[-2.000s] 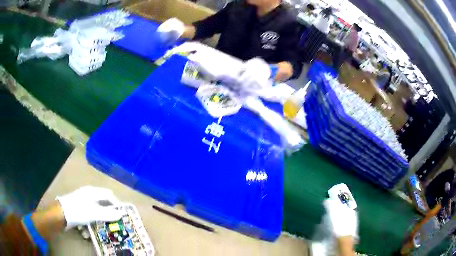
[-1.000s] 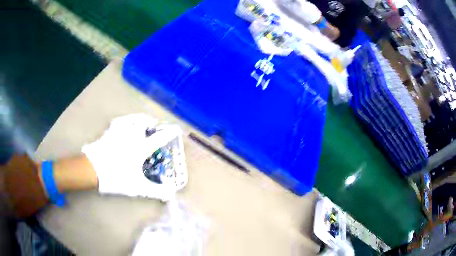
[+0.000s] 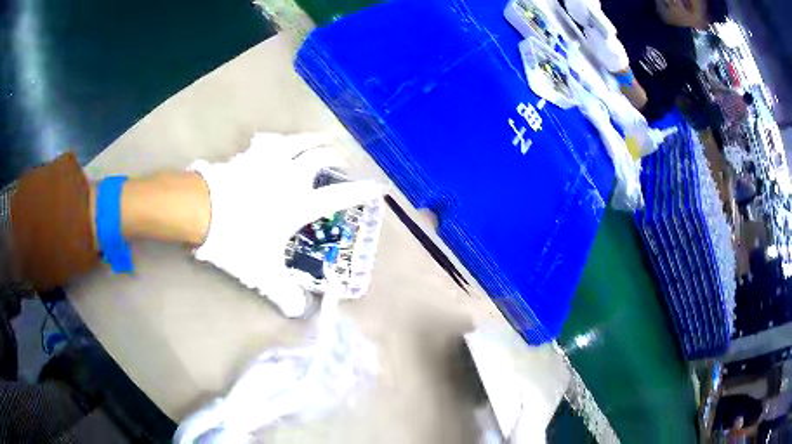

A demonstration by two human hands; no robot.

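Note:
My left hand [image 3: 252,217], in a white glove with a blue band at the wrist, grips an open white socket housing [image 3: 369,247] on the beige board. Its fingers lie over the top and near side. A green circuit board [image 3: 328,232] with blue and dark components shows inside. A white cord leaves the housing's lower edge into a crinkly clear plastic bag [image 3: 300,368]. A blurred white piece [image 3: 512,373] stands at the lower right; whether it is a housing or part of my right glove is unclear. My right hand cannot be made out.
A thin dark stick [image 3: 427,243] lies beside a blue corrugated sheet stack [image 3: 469,165]. Two open housings [image 3: 547,74] and bagged cords lie on its far end. A yellowish bottle [image 3: 641,143] and stacked blue trays [image 3: 686,247] stand beyond. A coworker's gloved hand [image 3: 599,30] is opposite.
My view has swung down and left. My left hand holds its housing more squarely in view. The open housing at lower right no longer shows its board; a blurred white piece shows there.

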